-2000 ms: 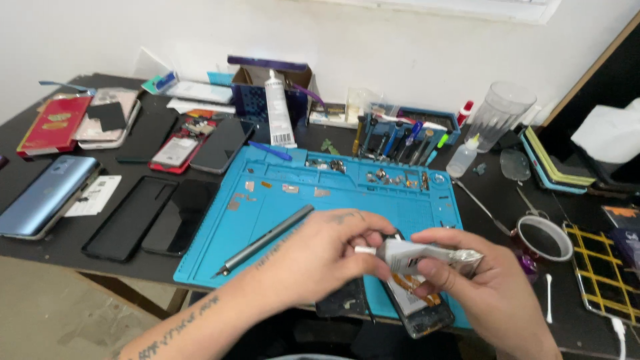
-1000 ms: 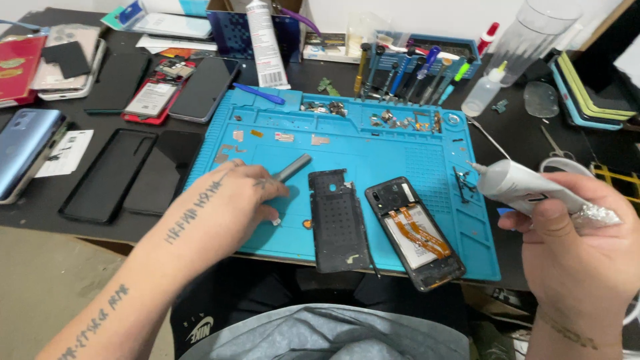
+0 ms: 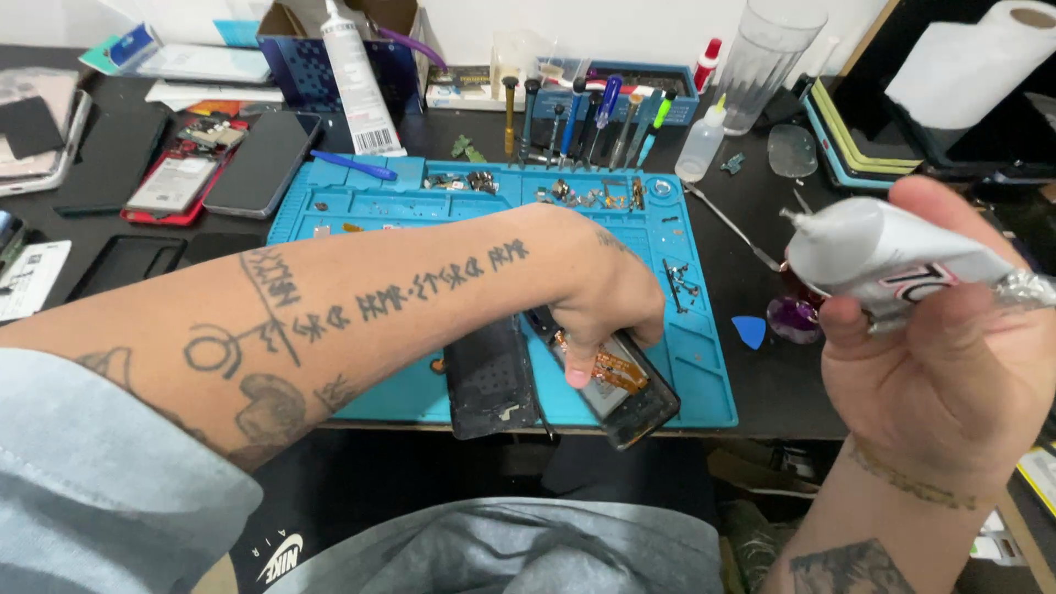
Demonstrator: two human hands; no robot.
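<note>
My left hand (image 3: 606,293) reaches over the blue silicone repair mat (image 3: 701,355) and grips the opened smartphone (image 3: 639,412), its thumb over the orange flex cables and its fingers at the far edge. Left of the phone lies a black phone back cover (image 3: 491,379), partly under my forearm. Raised at the right, my right hand (image 3: 924,355) holds a crumpled glue tube (image 3: 887,252), its nozzle pointing left and uncapped. Screws and small parts (image 3: 590,194) sit in the mat's compartments. A blue plastic pry tool (image 3: 355,165) rests on the mat's far left edge.
Screwdrivers (image 3: 569,124) stand in a rack behind the mat, near a dropper bottle (image 3: 701,144) and a clear tumbler (image 3: 763,66). A white tube (image 3: 355,82) leans on a box. Phones (image 3: 264,165) lie left. A blue pick (image 3: 749,332) and paper roll (image 3: 957,66) are right.
My left hand has moved from the mat's left part to the phone and taken hold of it. The glue tube, near both hands two seconds ago, is now in my right hand at the right.
</note>
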